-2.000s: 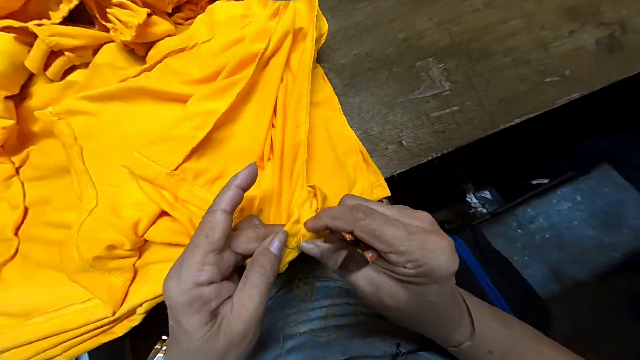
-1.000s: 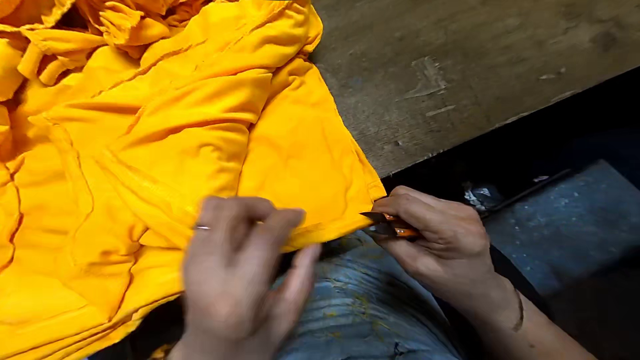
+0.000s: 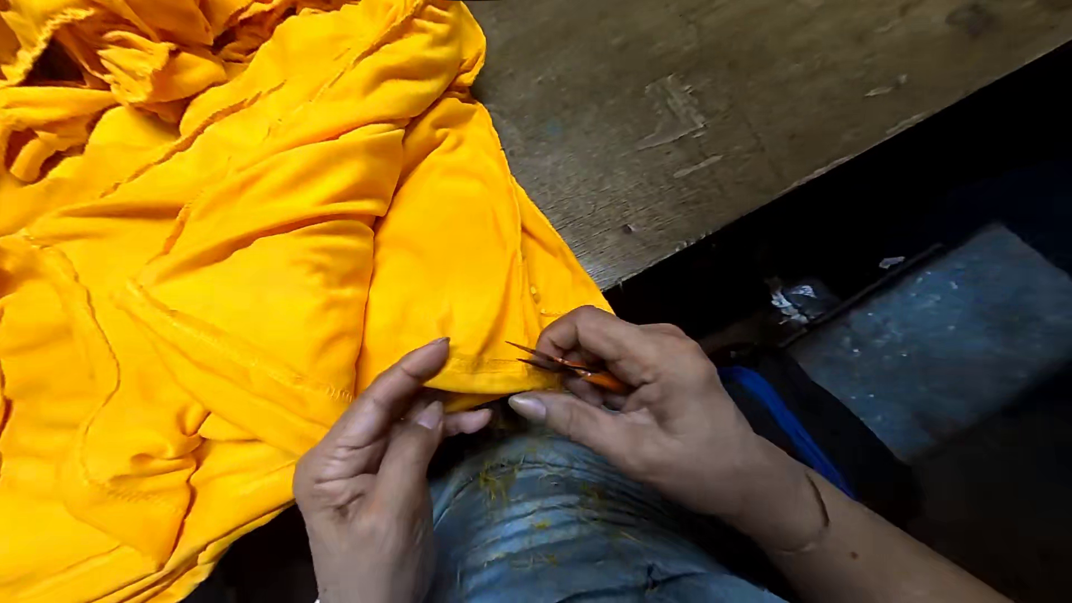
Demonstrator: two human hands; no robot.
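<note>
Yellow knit fabric [image 3: 452, 251] with stitched seams and hems lies in folds over the table's front edge. My right hand [image 3: 645, 410] holds small thread snips [image 3: 582, 371] with orange handles. Their blades stand slightly apart and point left over the hem. The thumb of that hand is by the hem's lower edge. At the hem's left part is my left hand [image 3: 385, 452], its index finger and thumb near the cloth edge; whether they pinch the cloth cannot be told.
The worn wooden table [image 3: 720, 109] extends behind and to the right. Below it, at the right, are a dusty grey-blue panel [image 3: 930, 343] and a dark item with a blue strip [image 3: 787, 427]. My jeans [image 3: 536, 519], with yellow thread bits on them, are under my hands.
My left hand, blurred and off the hem one second ago, is now at the hem. The right hand has moved left from the cloth's corner with the snips, whose blades now show more plainly.
</note>
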